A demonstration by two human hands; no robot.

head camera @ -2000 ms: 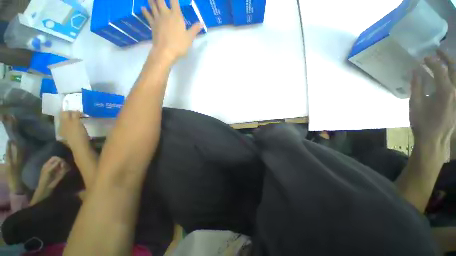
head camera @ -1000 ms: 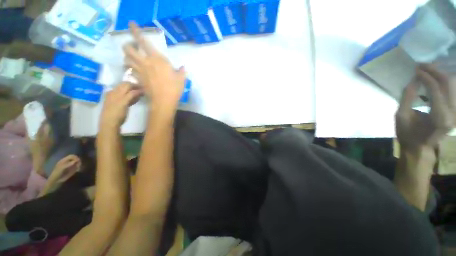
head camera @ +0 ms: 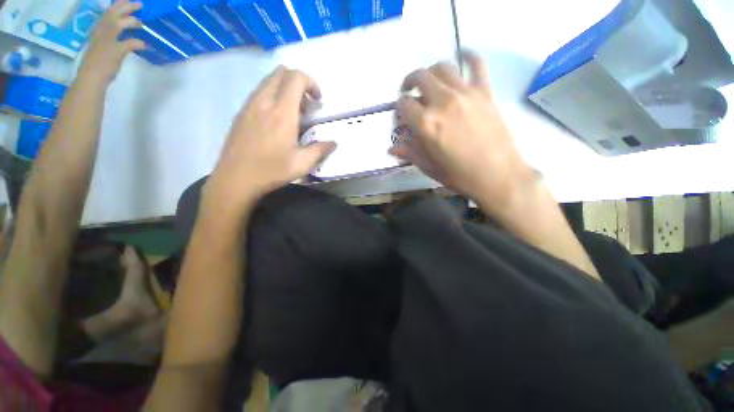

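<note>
A long white oval housing (head camera: 356,147) lies at the table's front edge, above my dark-clothed lap. Its face shows small dark marks and a round slotted vent near the right end. My left hand (head camera: 278,129) holds its left end, thumb on the face and fingers at the far side. My right hand (head camera: 451,129) grips its right end and partly covers the vent. The housing's underside is hidden.
Blue cartons (head camera: 270,22) stand in a row at the back left. An open carton (head camera: 595,92) with clear and smoky covers stands right. Another person's arm (head camera: 60,161) reaches in at left, near a light-blue printed carton (head camera: 48,24).
My right hand has left the open carton at right and is now on the white housing, with my left hand at its other end. The neighbouring person's hand has moved left.
</note>
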